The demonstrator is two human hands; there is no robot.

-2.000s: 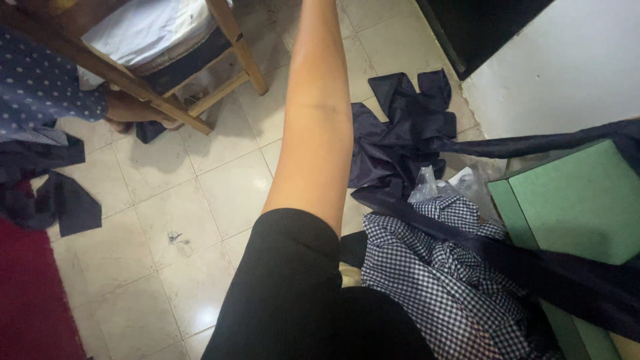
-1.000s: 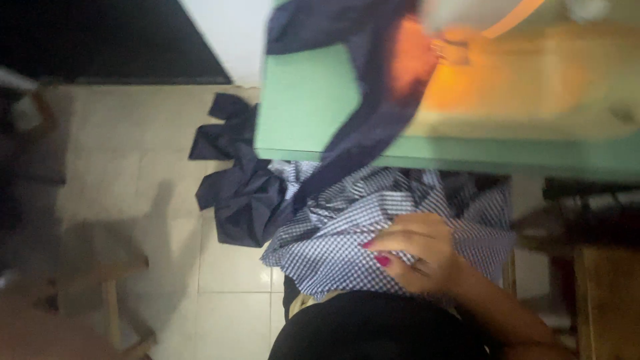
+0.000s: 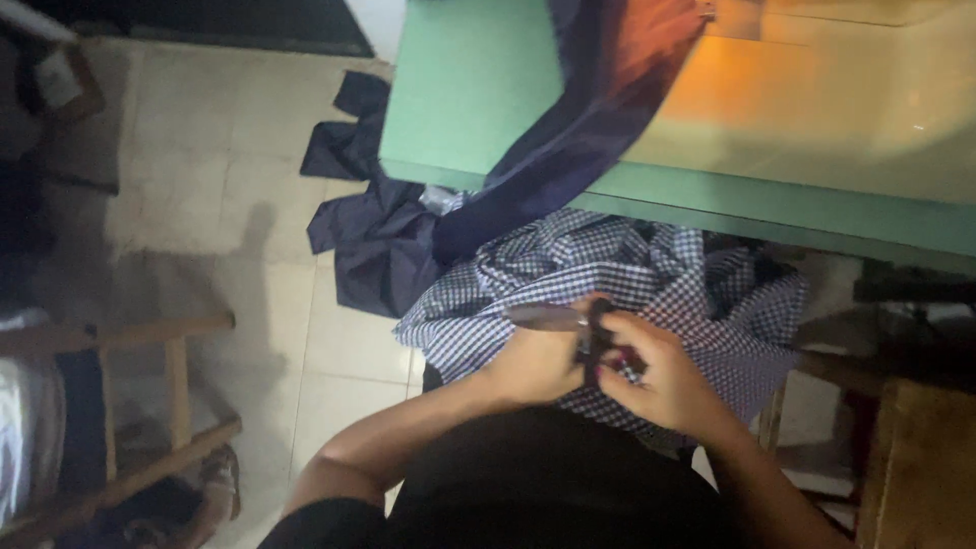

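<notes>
Both hands meet above the checked fabric [image 3: 610, 267], which is bunched over my lap below the table edge. A pair of scissors [image 3: 545, 316] with dark handles lies between them, its blades pointing left. My left hand [image 3: 537, 366] is closed around or against the handles; its fingers are mostly hidden. My right hand [image 3: 652, 374] has its fingers and thumb at the handle loops. A dark navy cloth strip [image 3: 564, 145] runs over the green table [image 3: 465, 91] and hangs off its front edge toward the floor.
More navy cloth pieces [image 3: 381, 244] lie on the tiled floor left of the table. A wooden chair frame [image 3: 179, 389] stands at the lower left, with part of a person's foot [image 3: 225, 488] beside it. A wooden stool or bench [image 3: 923, 465] is at the lower right.
The view has swung from the floor to the table. My left hand has come into view, and scissors now show between both hands; one second ago my right hand rested on the checked fabric.
</notes>
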